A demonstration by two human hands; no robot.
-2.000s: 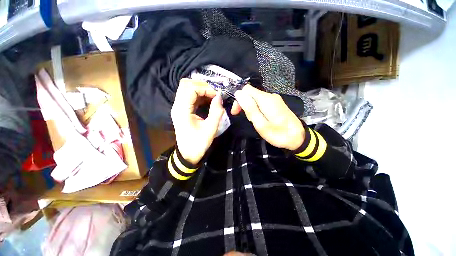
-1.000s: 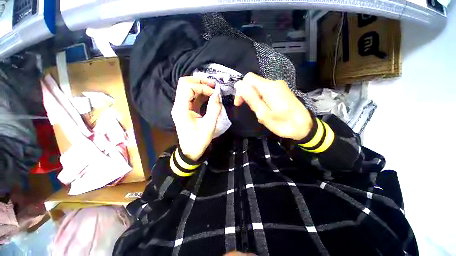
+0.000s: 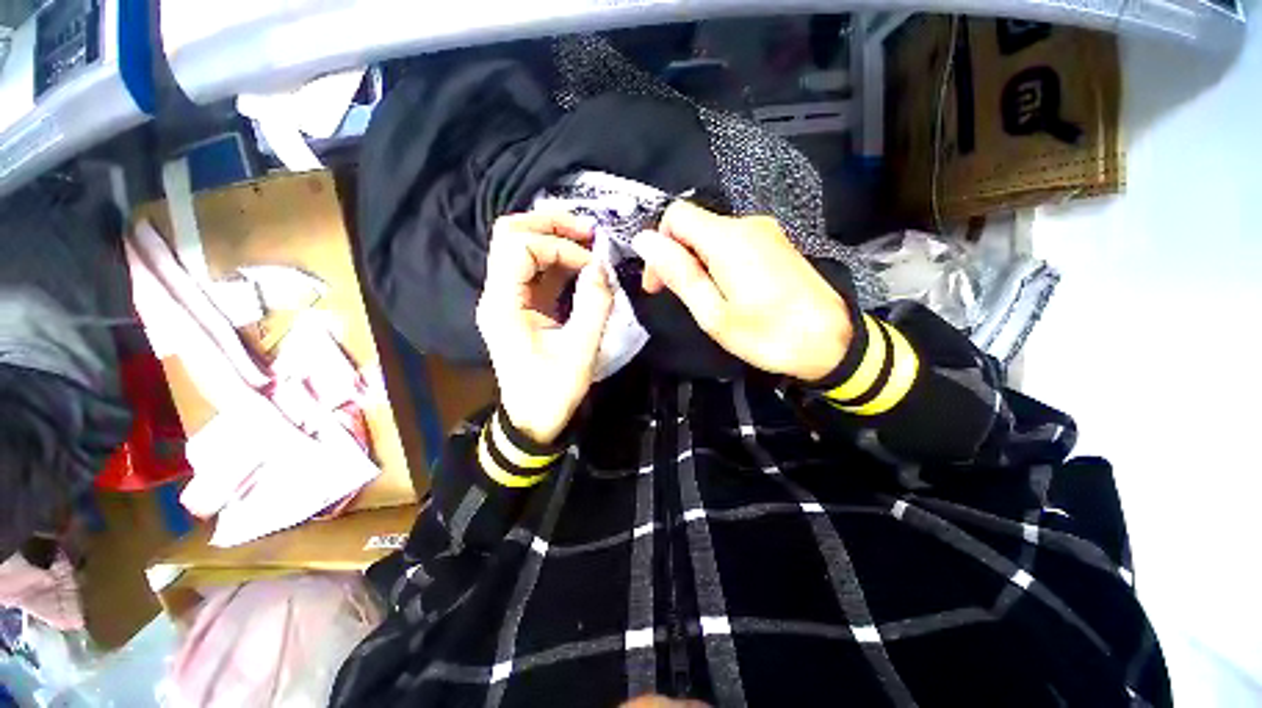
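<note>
My left hand (image 3: 547, 311) pinches the edge of a small pale garment section (image 3: 619, 332) between thumb and index finger. The section has a black-and-white speckled rim (image 3: 606, 198) that shows above my fingertips. My right hand (image 3: 747, 291) is at the right end of this rim, thumb and fingers closed together at it. A small dark tip shows at the right fingertips; I cannot tell what it is. Black bunched fabric (image 3: 450, 208) lies behind and under my hands. A speckled black-and-white panel (image 3: 768, 173) runs behind to the right.
An open cardboard box (image 3: 263, 221) with pink and white cloth pieces (image 3: 298, 429) stands at left. A brown printed carton (image 3: 1024, 132) is at upper right, pale scraps (image 3: 920, 277) below it. The white table edge (image 3: 554, 25) crosses the top. A pink wrapped bundle (image 3: 270, 643) lies lower left.
My right hand moved away from the rim and then came back to it, close to the left fingertips. My left hand keeps its pinch. The view has shifted slightly.
</note>
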